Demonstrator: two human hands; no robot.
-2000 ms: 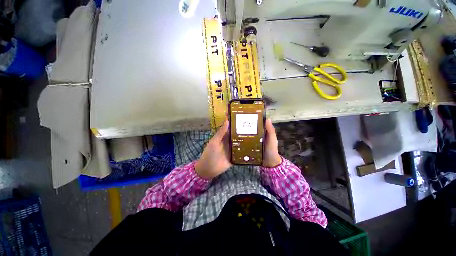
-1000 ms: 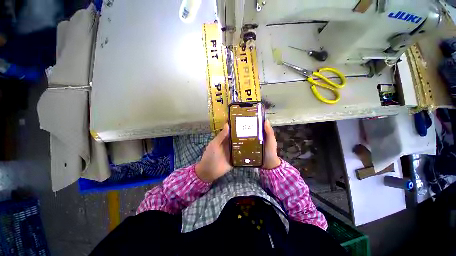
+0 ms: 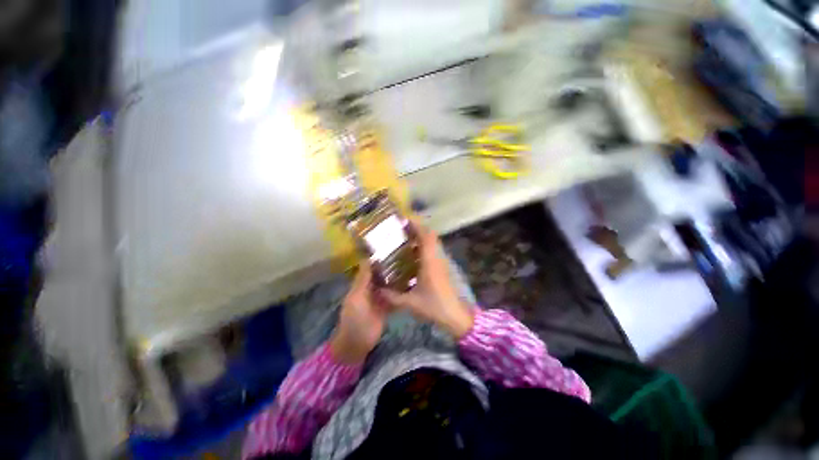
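The frame is blurred. A smartphone (image 3: 386,241) with a bright white square on its screen is held in both hands near the table's front edge, in front of the yellow tape bands (image 3: 379,162). My left hand (image 3: 359,314) is at the phone's lower left side. My right hand (image 3: 437,286) is at its right side and lower edge. Both sleeves are pink checked. How the fingers lie behind the phone is hidden.
Yellow-handled scissors (image 3: 500,151) lie on the machine table (image 3: 206,216) to the right. Beige-brown cut pieces (image 3: 76,287) hang at the far left, by a blue bin (image 3: 256,350). A white shelf (image 3: 651,310) is at right, a green crate (image 3: 651,400) below.
The view has turned and blurred, so the table and scissors appear tilted and further left. The phone is tilted now, and my right hand reaches round its lower edge. Both hands still hold it.
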